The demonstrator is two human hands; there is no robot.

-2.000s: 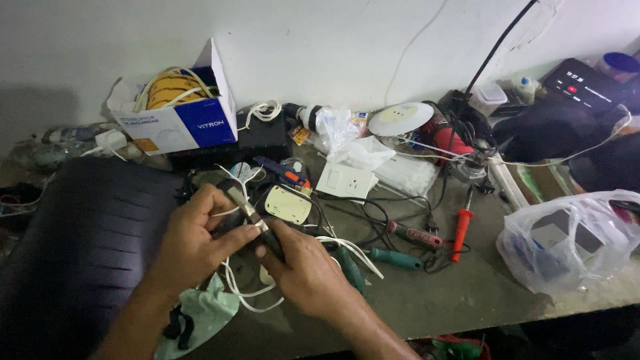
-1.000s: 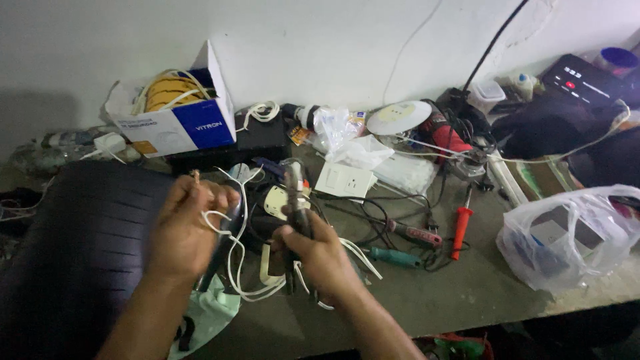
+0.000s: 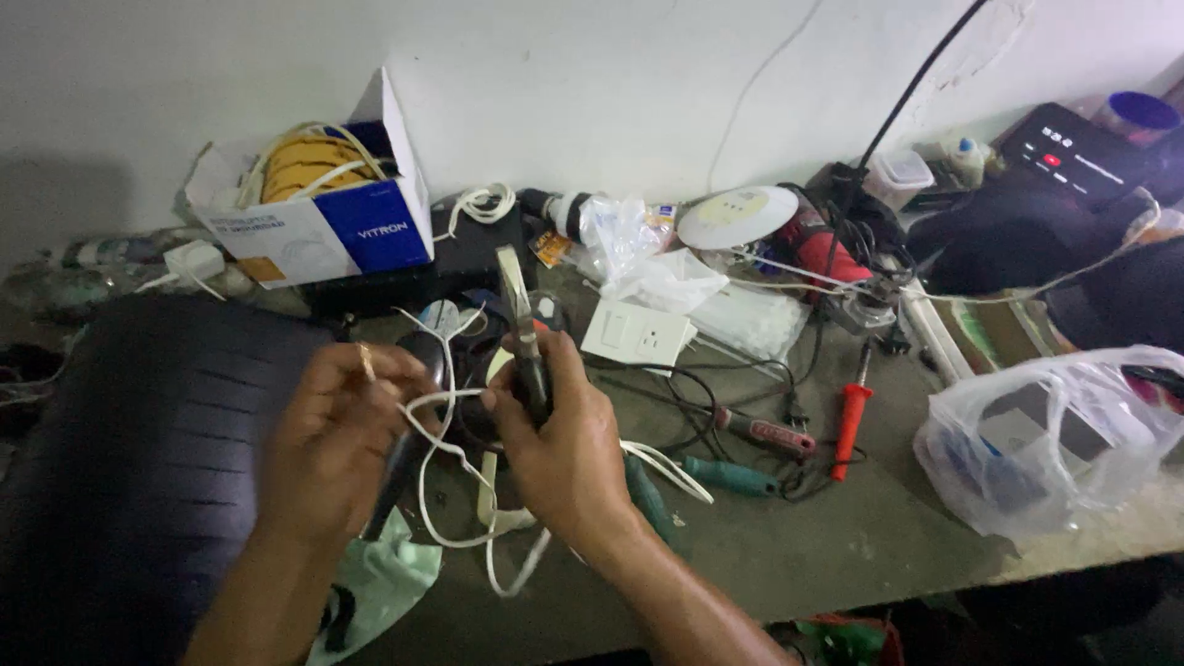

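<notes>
My left hand (image 3: 338, 435), blurred, pinches the bare copper end of a wire (image 3: 366, 361) between thumb and fingers. In my right hand (image 3: 560, 435) is a pair of pliers (image 3: 520, 319), jaws pointing up and handles in the palm; a white cable passes at its thumb. Loops of white electrical cable (image 3: 425, 499) hang between and below both hands. Behind the right hand lies a white plate with a switch and outlet (image 3: 638, 335). A forked white wire end (image 3: 449, 324) stands up between the hands.
A cardboard box (image 3: 319, 231) with a yellow coil stands at the back left. A black ribbed object (image 3: 176, 444) fills the left. Rightward lie a red-handled screwdriver (image 3: 851, 421), green-handled tools (image 3: 731, 476), a round white lamp (image 3: 738, 218) and a plastic bag (image 3: 1054, 444).
Both hands were together at the pliers two seconds ago; they have since moved apart. The pliers stay in the right hand, and the left hand now shows a copper end.
</notes>
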